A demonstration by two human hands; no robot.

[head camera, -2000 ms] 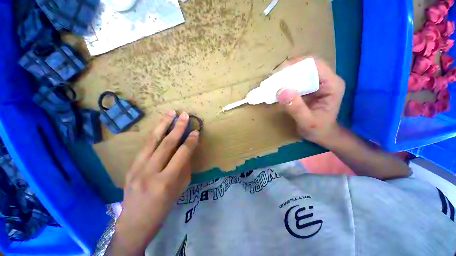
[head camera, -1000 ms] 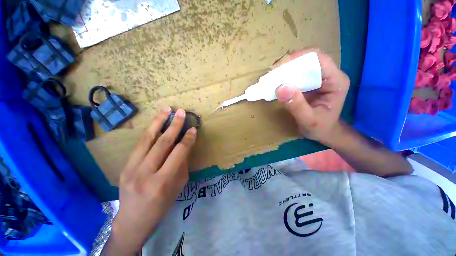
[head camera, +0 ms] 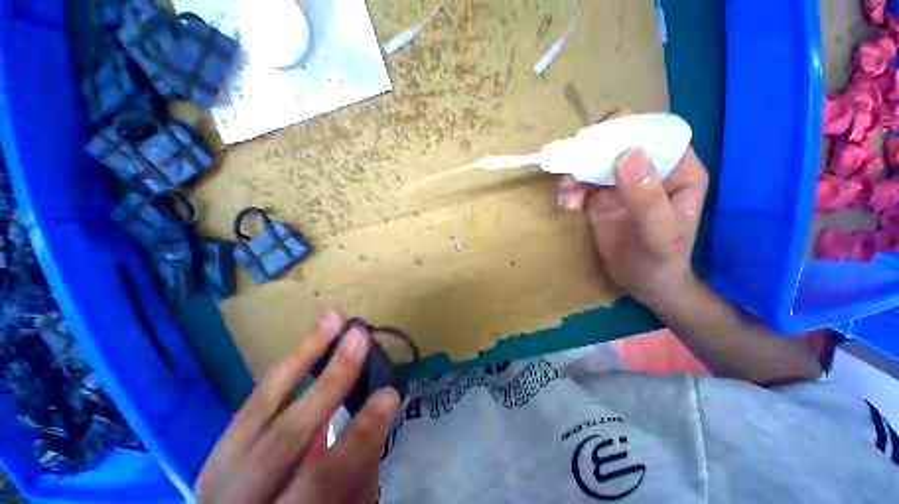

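Note:
My left hand (head camera: pixel 306 423) is at the lower left, fingers closed on a dark plaid piece (head camera: pixel 371 366) whose black elastic loop (head camera: pixel 399 342) sticks out to the right. The piece is lifted at the torn front edge of the cardboard mat (head camera: pixel 473 285), partly hidden by the fingers. My right hand (head camera: pixel 646 212) grips a white glue bottle (head camera: pixel 631 148), its long thin nozzle pointing left over the mat, away from the piece. A single plaid piece with its loop (head camera: pixel 272 248) lies on the mat at left.
More plaid pieces (head camera: pixel 153 155) are heaped at left beside a blue bin (head camera: pixel 59 212). A white card (head camera: pixel 335 74) with a round white item lies at the back. Pale slivers (head camera: pixel 554 55) lie on the mat. A blue bin wall (head camera: pixel 764 167) stands at right, with red pieces (head camera: pixel 850 177) beyond.
My left hand has moved toward me with the plaid piece, off its earlier spot on the mat. My right hand has shifted slightly right with the bottle, its nozzle now farther from the piece.

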